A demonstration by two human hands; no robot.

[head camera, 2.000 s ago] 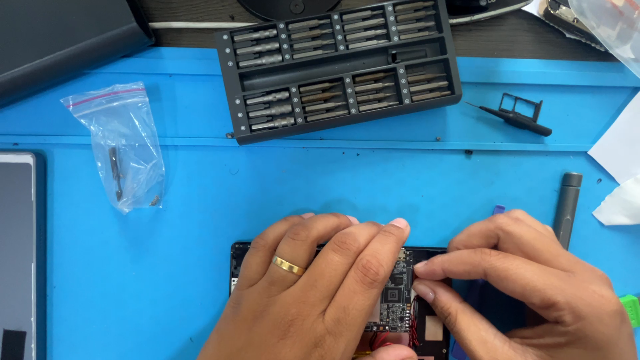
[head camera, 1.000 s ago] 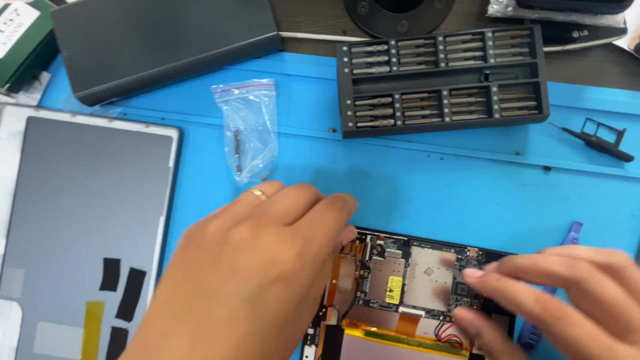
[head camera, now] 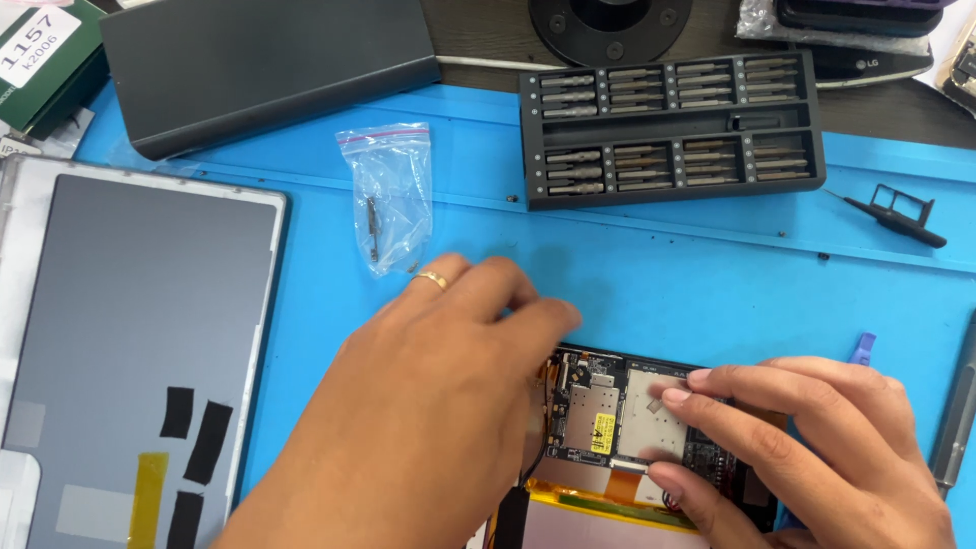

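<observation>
An opened tablet (head camera: 595, 526) lies at the lower middle, its circuit board (head camera: 583, 415) with metal shields and a yellow sticker exposed above a battery edged in yellow tape. My left hand (head camera: 450, 358), with a ring, is over the board's left edge, fingers bent; whether its fingertips hold anything is hidden. My right hand (head camera: 808, 450) rests fingertips and thumb about the board's right part, apart from each other. Above my left hand lies a clear zip bag (head camera: 393, 198) with small dark parts inside.
A screwdriver bit case (head camera: 671, 133) lies beyond the board, with a SIM tray and ejector tool (head camera: 896, 217) to its right. At the left are a screen panel (head camera: 152, 282) with tape strips and a dark case cover (head camera: 267, 69). A screwdriver handle (head camera: 957, 412) and blue pry tool (head camera: 863, 348) lie right.
My left hand has moved off the middle of the board to its left edge, uncovering the shields. The view has shifted left, showing more of the screen panel.
</observation>
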